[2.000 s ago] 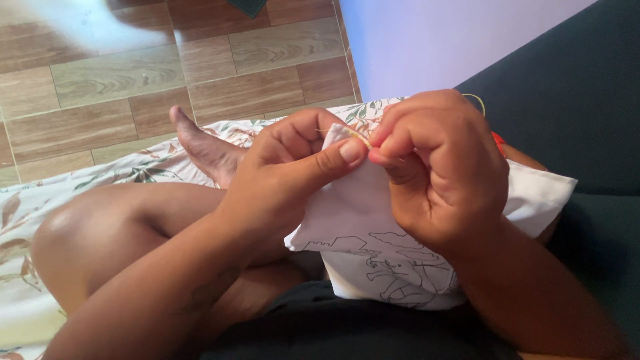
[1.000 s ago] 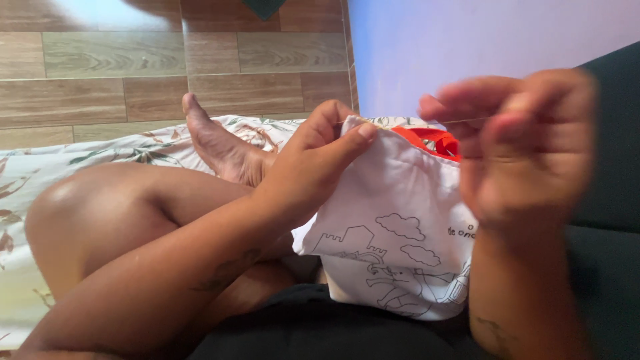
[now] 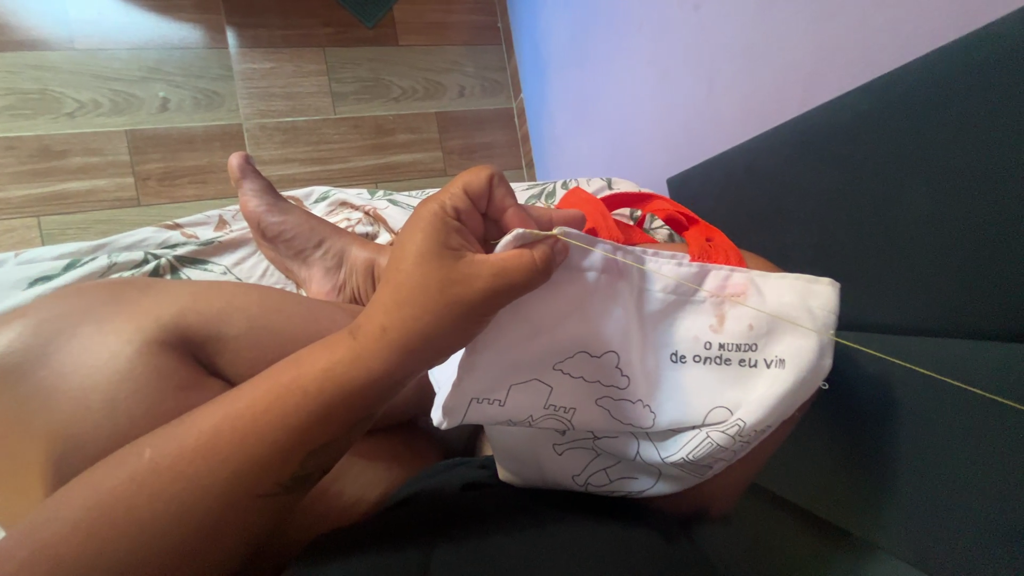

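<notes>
My left hand pinches the top hem of a white fabric bag between thumb and fingers. The bag bears printed black outline drawings and writing, and lies over my lap. A thin yellow thread runs from the hem at my left thumb across the bag, out past the right edge of the view, and looks taut. Red fabric straps lie behind the top edge of the bag. My right hand is out of view; whether it holds the thread cannot be seen. No needle is visible.
My bare foot and bent leg lie left of the bag on a leaf-patterned cloth. A dark upholstered surface stands at the right, beside a pale wall. Wood-look floor tiles lie beyond.
My right hand was at the hem beside my left, then moved away to the right and out of view. The thread now stretches in a long line across the bag. My left hand stays on the hem.
</notes>
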